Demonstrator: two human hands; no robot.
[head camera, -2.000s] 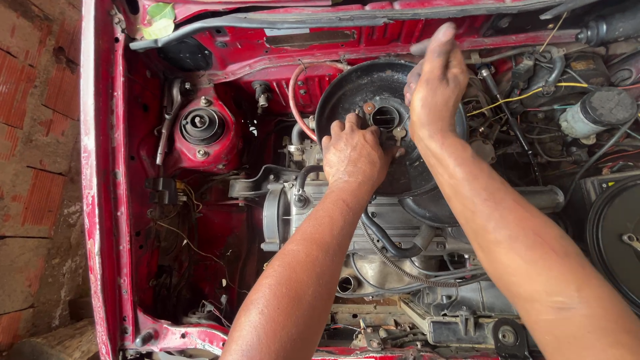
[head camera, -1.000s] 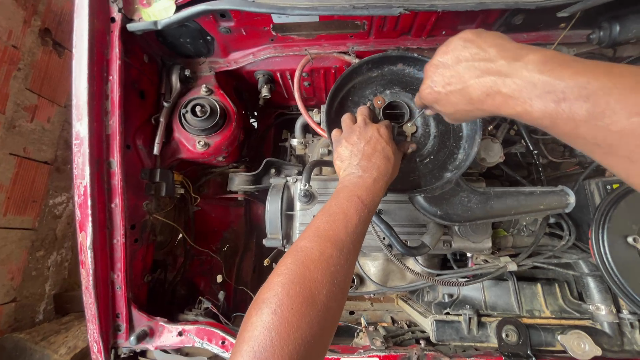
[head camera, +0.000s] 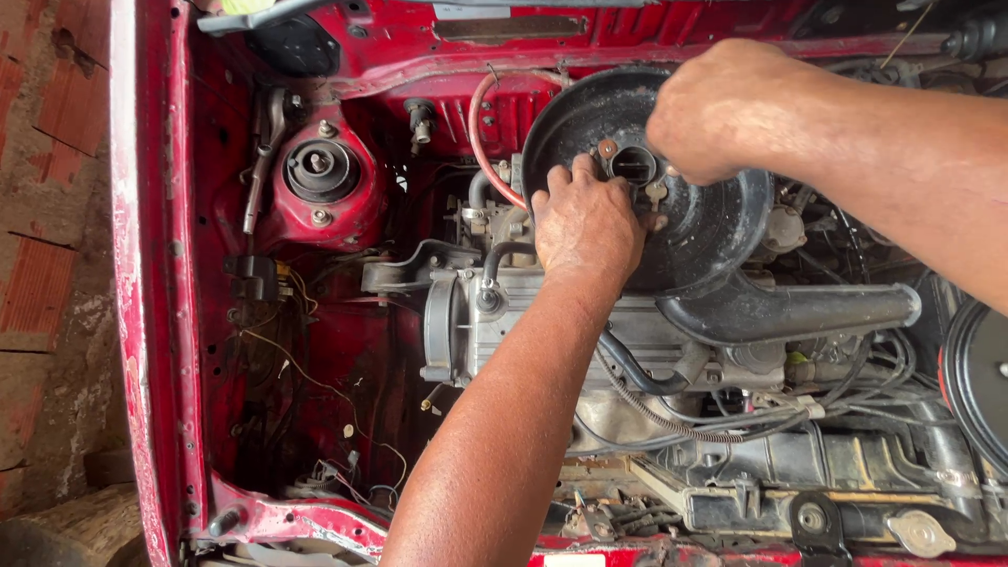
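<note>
A round black air filter housing (head camera: 713, 228) with a long intake snout (head camera: 819, 311) sits on the engine. Its round centre opening (head camera: 633, 165) shows between my hands. My left hand (head camera: 591, 220) rests in the housing just left of and below this opening, fingers bent; whether it grips something is hidden. A small flat metal tab (head camera: 656, 191) shows right of its fingertips. My right hand (head camera: 701, 114) is closed over the housing's upper right part, beside the opening; its fingertips and anything in them are hidden. The ribbed metal valve cover (head camera: 512, 315) lies under my left forearm.
The red fender edge (head camera: 130, 283) runs down the left, near the strut mount (head camera: 321, 169). A round black lid (head camera: 980, 378) lies at the right edge. Hoses, wires, and a radiator cap (head camera: 921, 533) are along the front. A brick wall (head camera: 39, 276) stands at far left.
My right hand, raised with fingers spread two seconds ago, has come down beside the centre opening, its forearm now reaching in from the right. My left hand has stayed at the housing.
</note>
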